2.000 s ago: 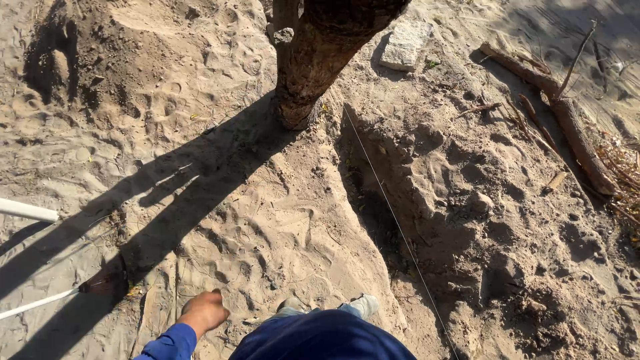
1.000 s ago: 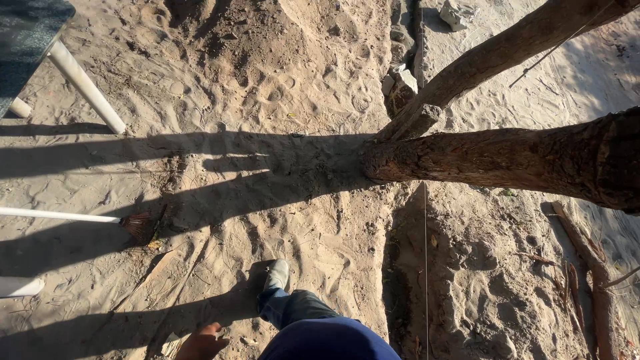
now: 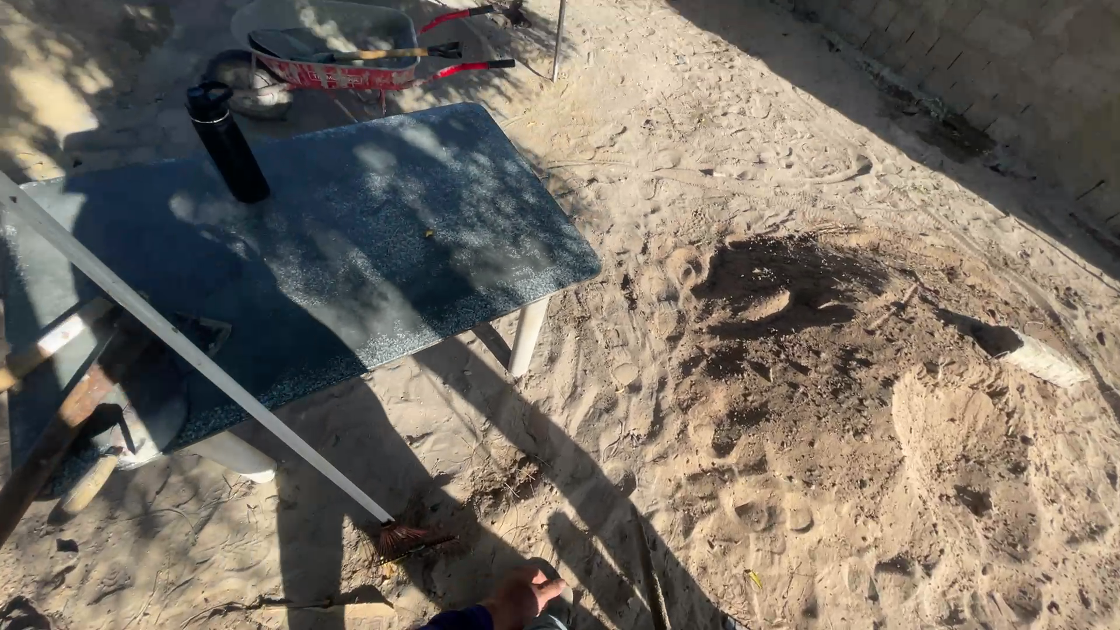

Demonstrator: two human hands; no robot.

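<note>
My left hand (image 3: 523,595) shows at the bottom edge beside part of my shoe (image 3: 549,573), its fingers loosely curled; whether anything is inside them cannot be seen. A dark sleeve covers the wrist. My right hand is out of view. Nearest to the hand, at its upper left, are the reddish bristles of a broom or rake (image 3: 404,538), whose long pale handle slants across the table's left part. On the dark speckled table (image 3: 411,210) stands a black bottle (image 3: 227,144). Several hand tools, one a rusty metal piece (image 3: 66,420), lie at its left end.
Behind the table is a red wheelbarrow (image 3: 337,74) with a wooden-handled tool across it. A mound of loose sandy soil (image 3: 814,376) rises at right, near a pale block (image 3: 1041,357). A block wall (image 3: 1006,87) borders the upper right. Table legs (image 3: 528,337) stand in sand.
The view has swung left from the wooden post and trench to the table and wheelbarrow. My left hand remains low in view, by my shoe.
</note>
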